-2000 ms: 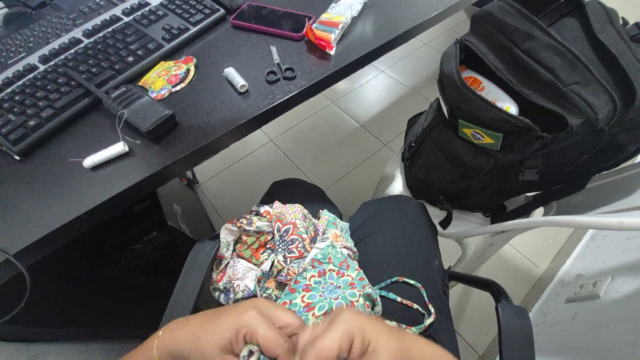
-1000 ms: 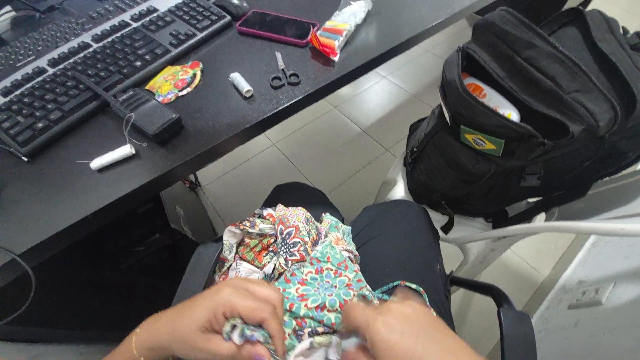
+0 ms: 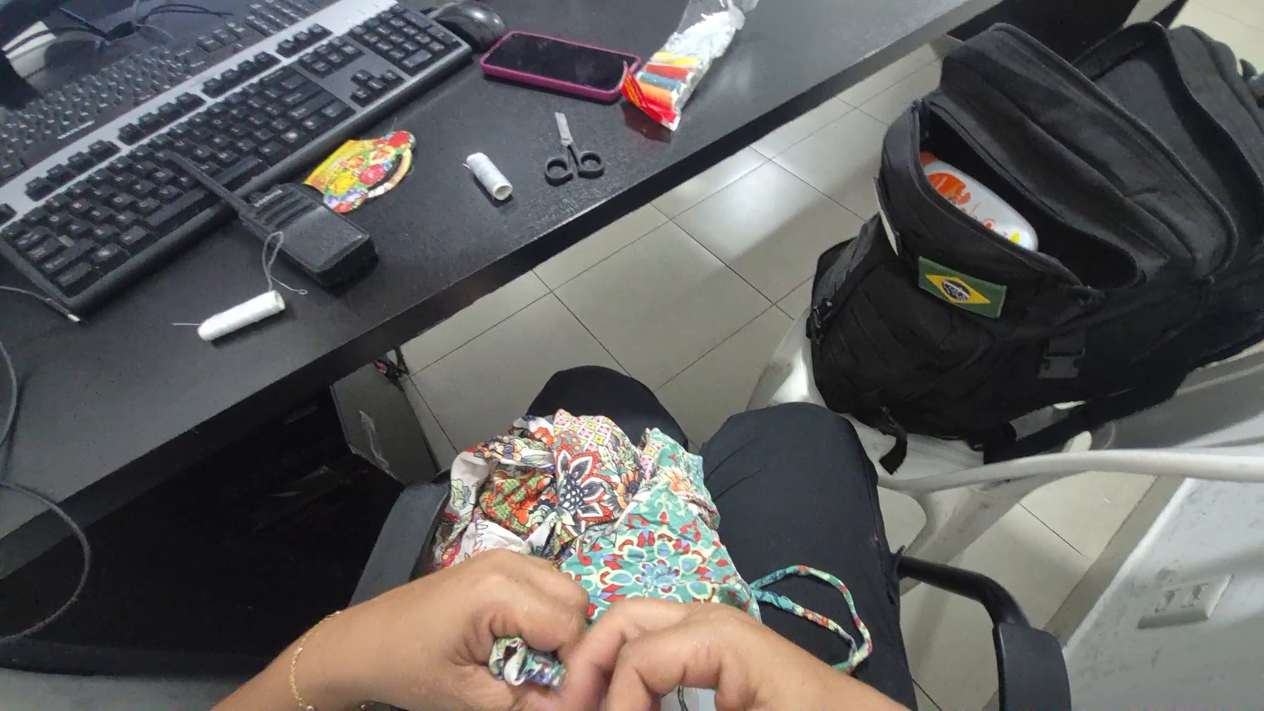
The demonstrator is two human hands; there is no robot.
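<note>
Floral patterned fabric (image 3: 657, 543) in green, red and white lies bunched across my lap, with a thin fabric cord (image 3: 825, 597) looping off to its right. My left hand (image 3: 494, 627) is closed on a rolled, gathered part of the fabric at the bottom of the view. Against it, my right hand (image 3: 691, 657) has its fingers bent at the same part; what they pinch is mostly hidden. On the desk lie small scissors (image 3: 570, 156), a white thread spool (image 3: 489, 176) and another white spool (image 3: 242, 316) with a loose thread end.
The black desk (image 3: 474, 237) holds a keyboard (image 3: 227, 128), a two-way radio (image 3: 311, 232), a phone (image 3: 560, 65), a colourful card (image 3: 363, 170) and a plastic packet of coloured rolls (image 3: 681, 64). To the right, a black backpack (image 3: 948, 346) rests on a white chair (image 3: 987, 469). A chair armrest (image 3: 1027, 652) stands beside my leg.
My hands were apart around the gathered fabric a second ago and have come together. The fabric in my lap has stayed much as it was.
</note>
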